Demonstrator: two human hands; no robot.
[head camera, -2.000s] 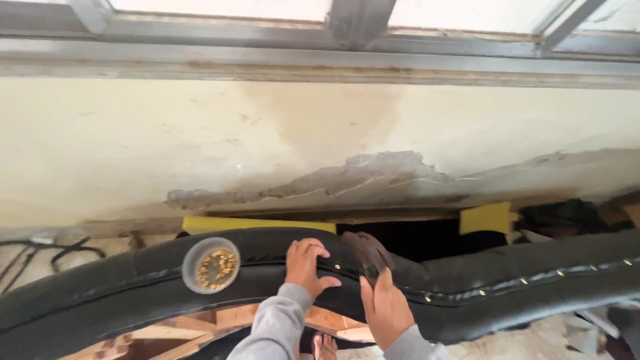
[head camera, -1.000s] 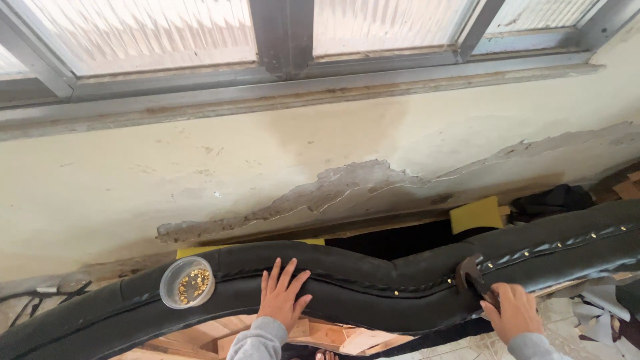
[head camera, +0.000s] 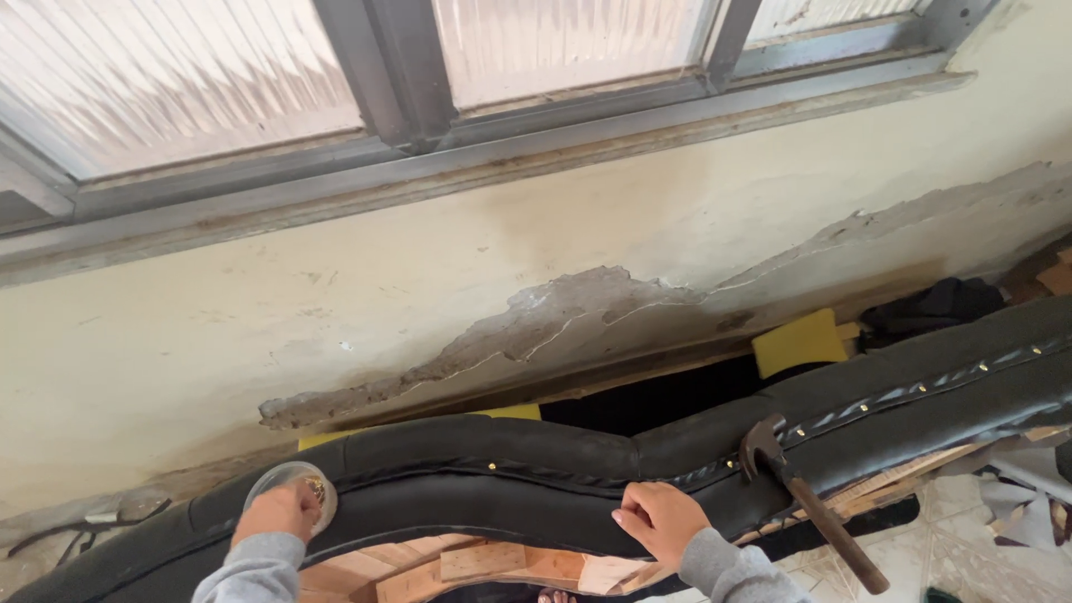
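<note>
My left hand (head camera: 280, 512) reaches into a clear round plastic tub (head camera: 328, 502) of brass-coloured tacks (head camera: 316, 489), its fingertips down among them; whether they pinch one is hidden. The tub stands on a black padded upholstered frame (head camera: 544, 507). My right hand (head camera: 662, 521) rests, fingers curled, on the padding right of the middle; nothing shows in it. A claw hammer (head camera: 829, 523) lies across the padding to its right, wooden handle hanging over the near edge. Brass-coloured tacks run along the seam on the right, and a single tack (head camera: 492, 466) sits in the seam left of my right hand.
Behind the frame stands a wall with peeling paint (head camera: 578, 310) under a metal-framed window (head camera: 410, 100). Yellow foam (head camera: 800, 343) and dark cloth (head camera: 930, 311) lie between wall and frame. Wooden framing (head camera: 481, 561) shows below the padding; scraps (head camera: 1026, 477) lie on the tiled floor at right.
My right hand has let go of the hammer, which now lies on the padding, and has moved left. My left hand has moved left from the middle of the padding into the tub.
</note>
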